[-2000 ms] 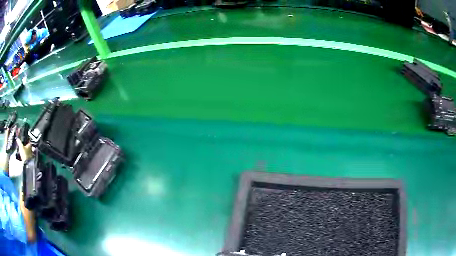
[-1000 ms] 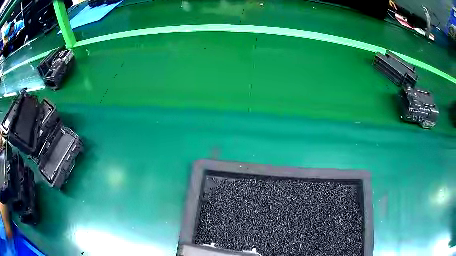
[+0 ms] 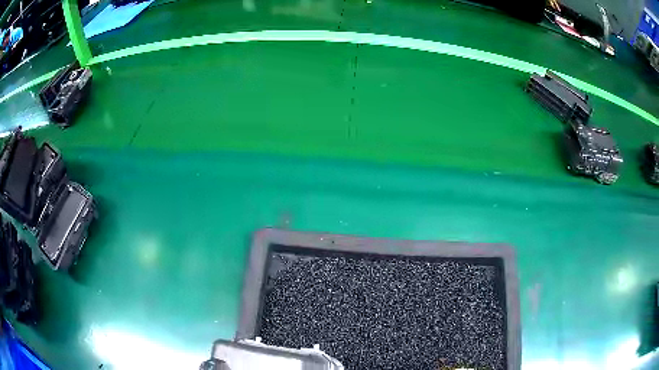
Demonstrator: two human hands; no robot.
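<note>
A shallow dark tray with a raised grey rim (image 3: 383,245) lies in front of me at the lower middle. It is filled with a black, speckled mass; single pieces cannot be made out. A lighter grey housing (image 3: 271,358) with small lugs on its upper edge shows at the bottom frame edge, over the tray's lower left corner. Its lower part is cut off. A small pale yellowish patch, perhaps fingertips, touches the bottom edge inside the tray; it is too small to tell. Neither hand can be made out.
Open black case halves (image 3: 66,225) and narrow dark blocks (image 3: 16,271) lie at the left. A dark case body (image 3: 66,95) lies near the green upright (image 3: 75,32). At right are a ribbed block (image 3: 558,96) and a chunky body (image 3: 594,152). A pale green line crosses the bench.
The view has swung right, so the tray and cases sit further left. More of the grey housing has come up at the bottom edge. A person's arm at the far left has left the view.
</note>
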